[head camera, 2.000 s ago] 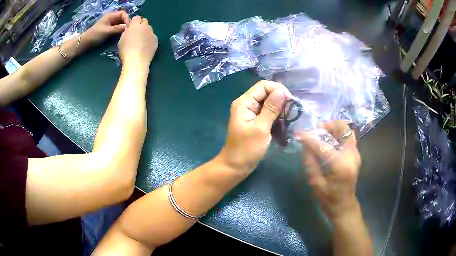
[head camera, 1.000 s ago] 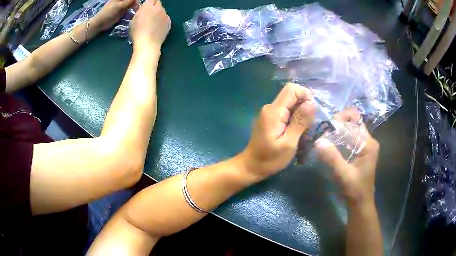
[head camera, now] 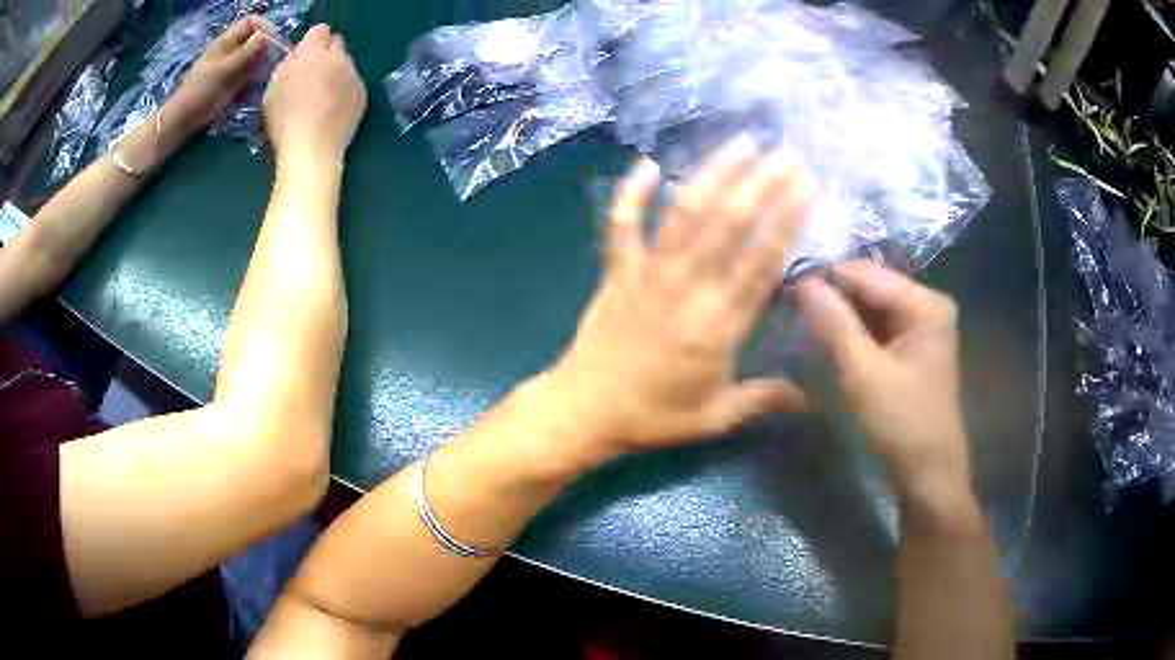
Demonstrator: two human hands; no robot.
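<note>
My left hand [head camera: 683, 303] is spread open, palm down and slightly blurred, at the near edge of the main bag pile [head camera: 760, 77]. The pile is a broad overlapping heap of clear bags with white glare. My right hand [head camera: 902, 374] is to the right, its thumb and fingers pinched on a zip-lock bag [head camera: 808, 268] with a small dark curved part. Most of that bag is hidden by my hands, and I cannot tell if it touches the pile.
A neighbour's arms [head camera: 290, 284] reach in from the left, hands over the neighbour's bags [head camera: 187, 65]. Beyond the table seam [head camera: 1039, 322] lie the right-hand bag pile [head camera: 1118, 348], yellow-green strips [head camera: 1121, 148] and rack posts [head camera: 1063, 45]. The green table's curved edge [head camera: 567, 575] runs along the front.
My left hand has let go of the bag and opened flat towards the pile. My right hand has shifted slightly and now pinches the bag near the pile's lower edge. The view has shifted slightly.
</note>
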